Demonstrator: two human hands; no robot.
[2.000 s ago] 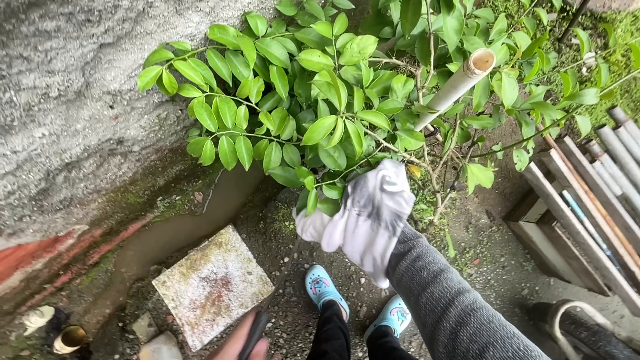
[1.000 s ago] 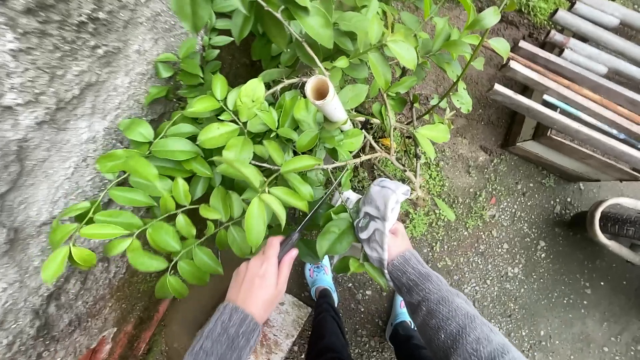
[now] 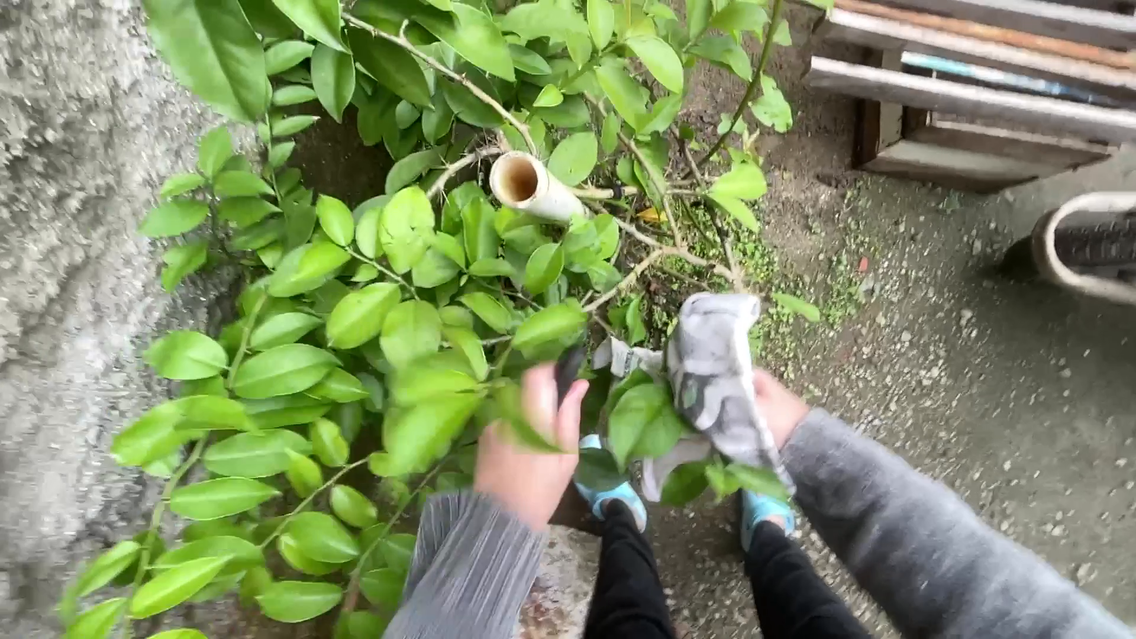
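Observation:
My left hand (image 3: pixel 531 444) is closed around the black handle (image 3: pixel 569 366) of a knife, among the leaves of a green shrub (image 3: pixel 293 373); its blade is hidden by foliage. A grey and white patterned cloth (image 3: pixel 717 364) covers most of my right hand (image 3: pixel 777 406), whose fingers are hidden beneath it. Leaves (image 3: pixel 646 417) and a leafy stem lie against the cloth, and the hidden fingers appear closed on them through it. Above both hands, a hollow white pipe (image 3: pixel 559 201) stands tilted among the branches.
A rough concrete wall (image 3: pixel 80 222) runs along the left. At the upper right are stacked boards and a wooden frame (image 3: pixel 976 151), with a dark object with a pale curved rim (image 3: pixel 1052 244) below. My blue clogs (image 3: pixel 612 499) stand on gravelly ground (image 3: pixel 941 426).
My left hand has come up from the bottom edge into the shrub with the knife. The thin blade seen one second ago is now hidden. The right hand stays at the cloth.

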